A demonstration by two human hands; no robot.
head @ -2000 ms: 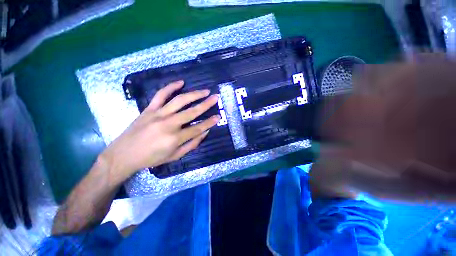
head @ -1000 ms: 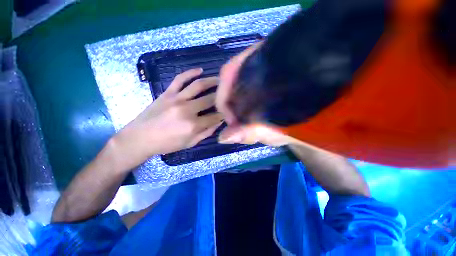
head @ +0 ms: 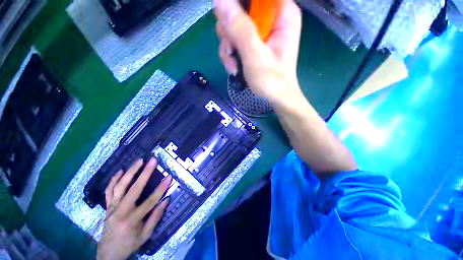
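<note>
A black plastic housing (head: 203,147) with white stepped shapes lies diagonally on a bubble wrap sheet (head: 137,114). A pale strip (head: 178,171) crosses its middle. My left hand (head: 133,205) rests flat with spread fingers on the housing's lower left part. My right hand (head: 269,61) grips an orange and black electric screwdriver (head: 263,18) above the screw tray, a round grey dish with holes (head: 246,99). The driver's top is cut off by the frame edge. The tray is partly hidden by my right hand, and the bit's tip cannot be made out.
Another black housing (head: 134,15) lies on wrap at the top. A further black panel (head: 33,122) on wrap is at the left. Wrapped pieces (head: 350,23) are at the upper right, near a black cord (head: 363,63) and a tan sheet (head: 381,78). The green mat (head: 320,66) lies beneath.
The view has turned, so the housing now appears diagonal. My right hand has moved with the screwdriver from over the housing to above the tray. My left hand stays on the housing.
</note>
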